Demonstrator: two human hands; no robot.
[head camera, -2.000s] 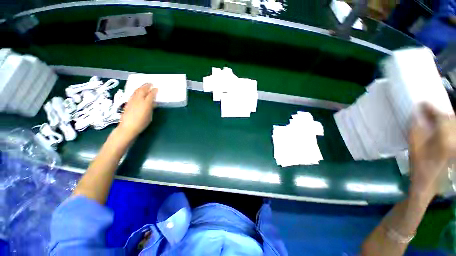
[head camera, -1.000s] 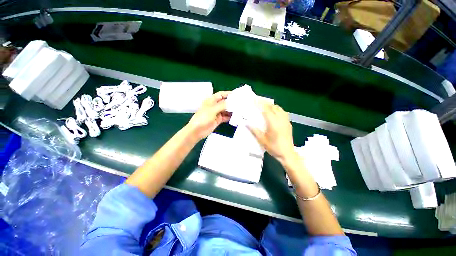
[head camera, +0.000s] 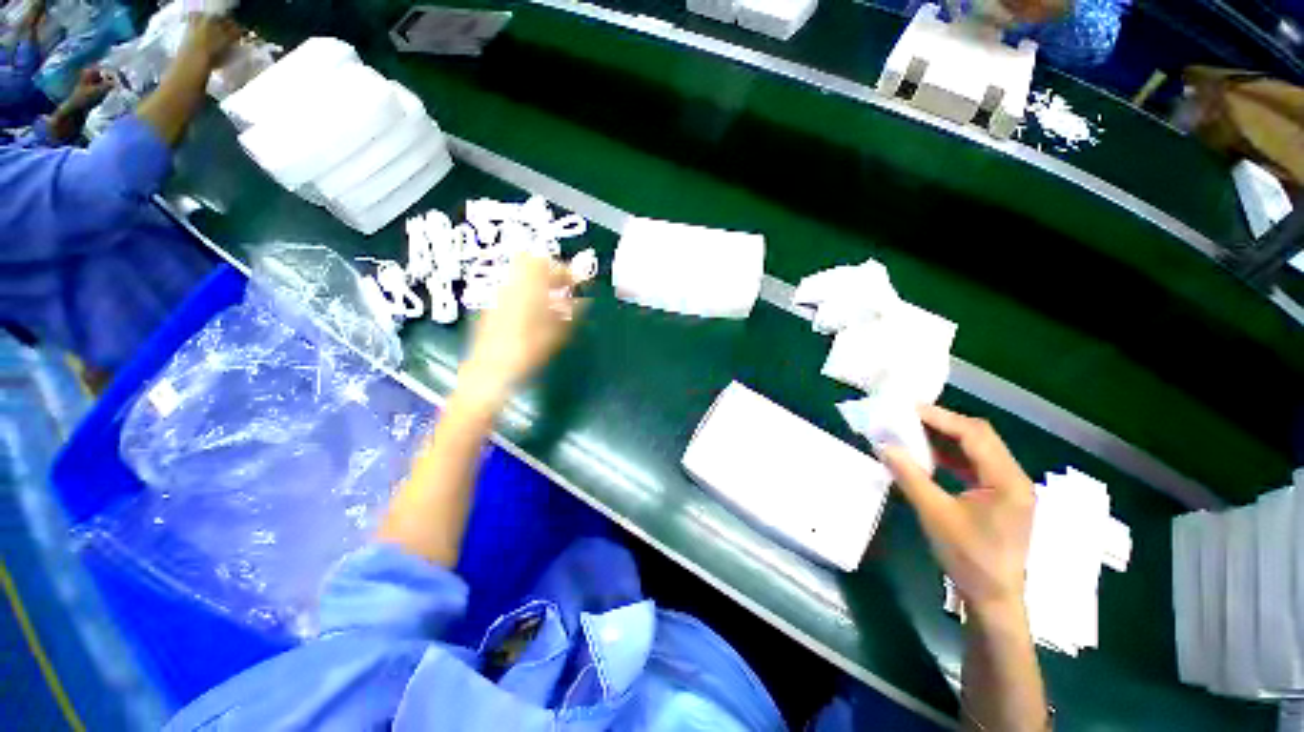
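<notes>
My left hand, blurred, is over the near edge of the heap of coiled white cables; whether it grips one cannot be told. My right hand holds a small folded white card insert between thumb and fingers, above the right end of a white box. This box lies on the green bench in front of me. A pile of flat white card inserts lies just behind the held insert. Another pile of inserts lies to the right of my right hand.
Another white box lies behind the work spot. White boxes are stacked at the left and far right. Clear plastic bags fill a blue bin at lower left. Another worker's sleeve is at upper left. A white fixture stands behind.
The view has turned left. My hands have parted: the left moved to the cables, the right keeps a folded insert. The insert was between both hands before.
</notes>
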